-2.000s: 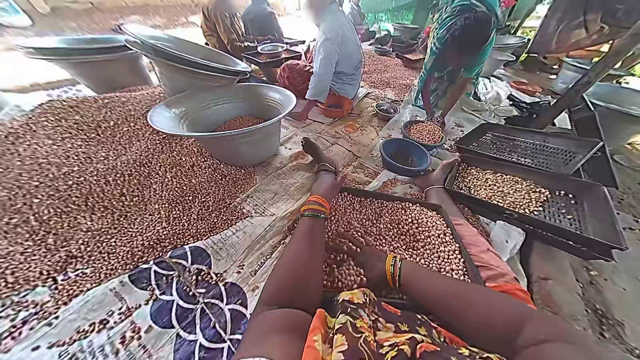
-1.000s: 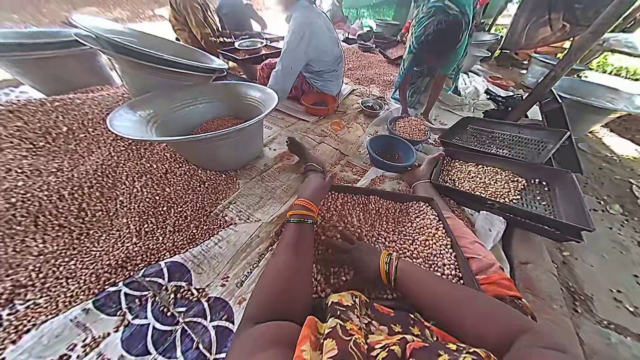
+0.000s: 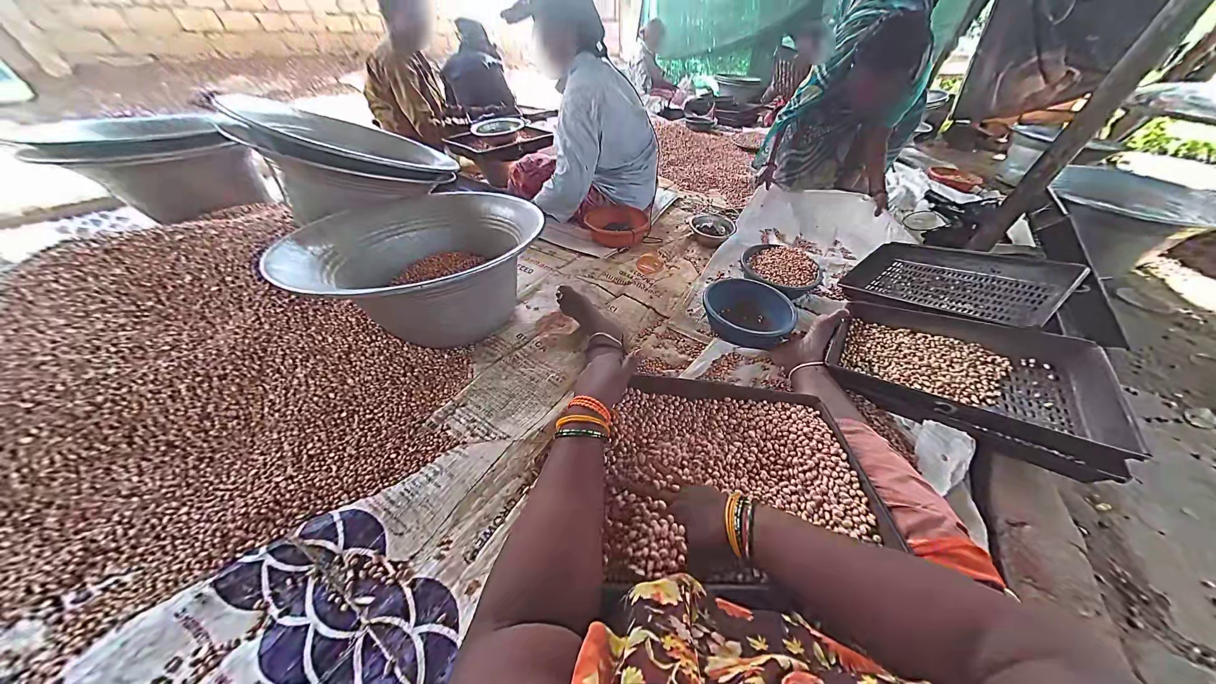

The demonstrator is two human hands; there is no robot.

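A dark rectangular tray [image 3: 845, 446] full of round brown nuts or seeds [image 3: 760, 446] rests between my legs. My left hand [image 3: 608, 378] is at the tray's far left corner, below my ankle; its fingers are mostly hidden, so its grip cannot be told. My right hand [image 3: 698, 518] lies low among the nuts in the tray, its fingers partly buried and hard to make out. Colored bangles circle both wrists. Beyond the tray stand a blue bowl [image 3: 750, 313] with a little in it and a smaller bowl of nuts [image 3: 781, 266].
A large heap of nuts [image 3: 190, 399] spreads at left, beside a wide metal basin [image 3: 456, 304] and stacked basins [image 3: 332, 180]. At right are perforated trays [image 3: 988, 380], one holding nuts, and a wooden pole [image 3: 1092, 123]. Several people sit or bend in the background.
My right hand has shifted within the nuts. The bending person at the back has moved from the small bowl of nuts to a pale sheet. The view has turned somewhat.
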